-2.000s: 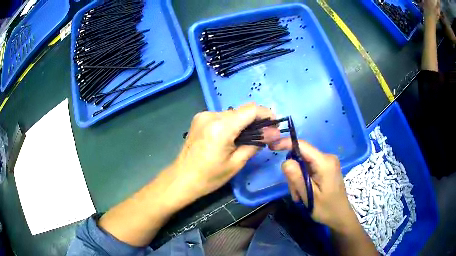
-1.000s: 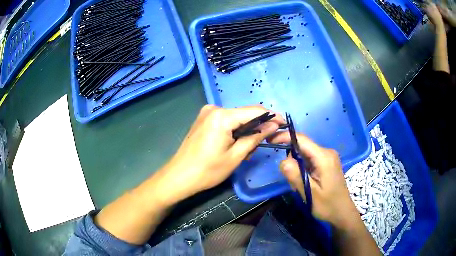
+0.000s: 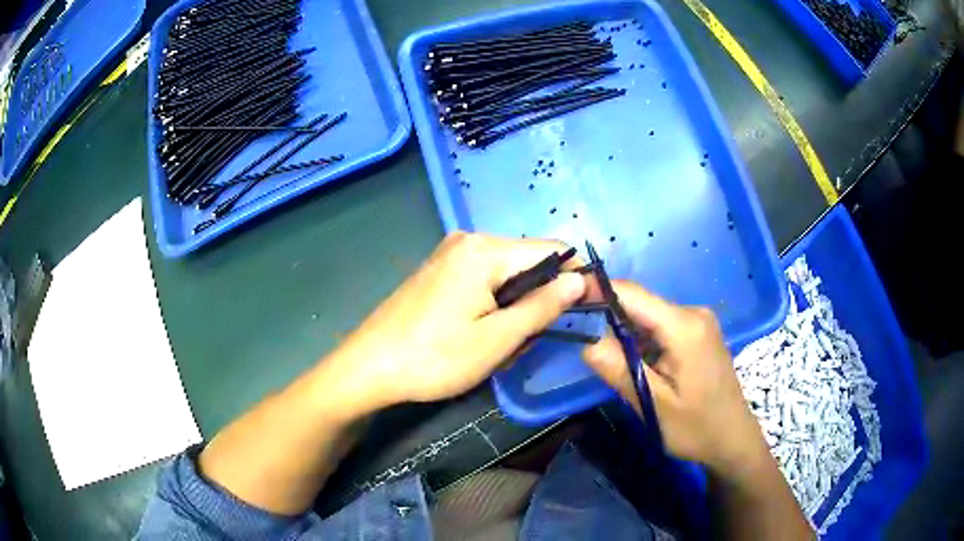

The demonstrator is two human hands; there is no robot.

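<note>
My left hand (image 3: 423, 317) holds a bunch of black sleeved pieces (image 3: 532, 277) over the near end of the work tray (image 3: 624, 201). One or two pieces stick out lower, towards my right hand. My right hand (image 3: 682, 370) grips dark blue-black thread snips (image 3: 626, 343), blades pointing up and away, at the ends of the pieces. Whether the blades are closed on a piece is unclear. A row of black pieces (image 3: 518, 79) lies at the top of the work tray, with tiny black offcuts (image 3: 542, 167) scattered on its floor.
The supply tray (image 3: 277, 224), piled with black pieces, is at the upper left. A white sheet (image 3: 106, 359) lies at the left. A blue bin of small white pieces (image 3: 809, 396) is at the lower right. Other blue trays (image 3: 79, 63) sit at the far corners. Yellow tape (image 3: 772, 100) crosses the bench.
The snips and right fingers have shifted slightly left. The pieces in my left hand are fanned differently, with some now lower. The other person's hands at the upper right are gone from view.
</note>
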